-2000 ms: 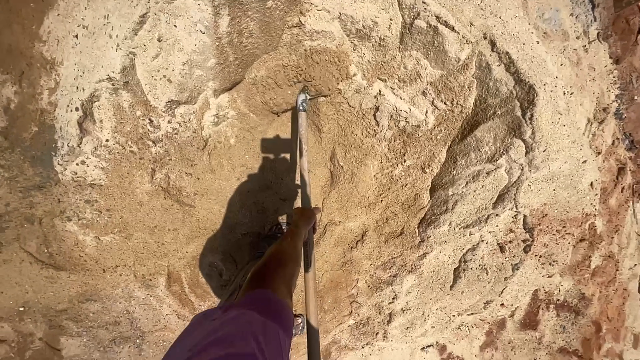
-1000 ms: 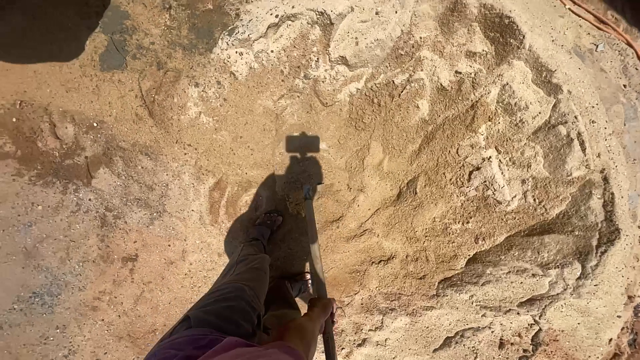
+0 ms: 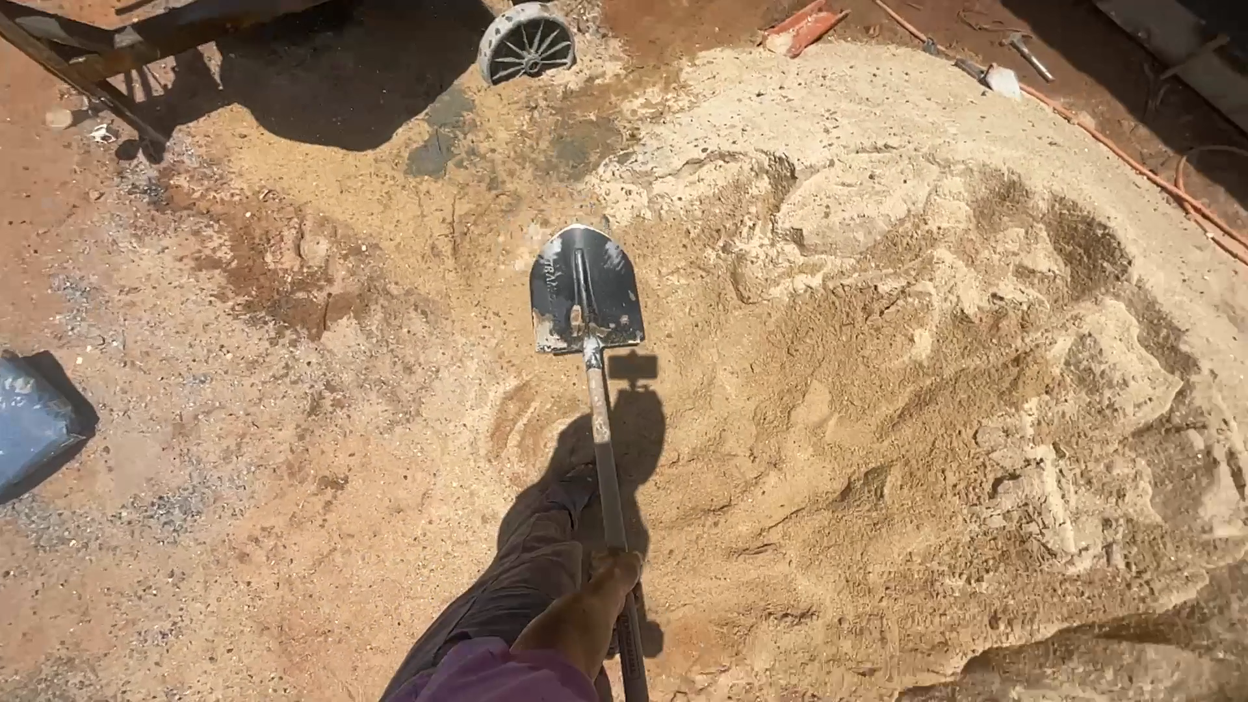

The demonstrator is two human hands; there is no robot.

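My left hand (image 3: 616, 570) is closed around the wooden shaft of a shovel (image 3: 603, 458), low in the view, with a purple sleeve at the wrist. The dark metal shovel blade (image 3: 588, 292) points away from me, with pale smears on its face and edges. No load of sand shows on it. To its right spreads a wide sand pile (image 3: 877, 409), with a broken, dug-out surface and a paler crust along its far side. My right hand is out of view; the rear end of the shaft runs past the bottom edge.
A spoked wheel (image 3: 529, 44) stands at the top, beside a shaded metal frame (image 3: 146, 49). A blue object (image 3: 34, 424) lies at the left edge. An orange hose (image 3: 1121, 146), a hammer-like tool (image 3: 1032, 57) and a reddish piece (image 3: 804, 27) lie beyond the pile.
The view has swung left and widened around the pile. The shovel's blade, at the sand two seconds ago, now shows whole to the left of the pile. My left hand has kept its hold.
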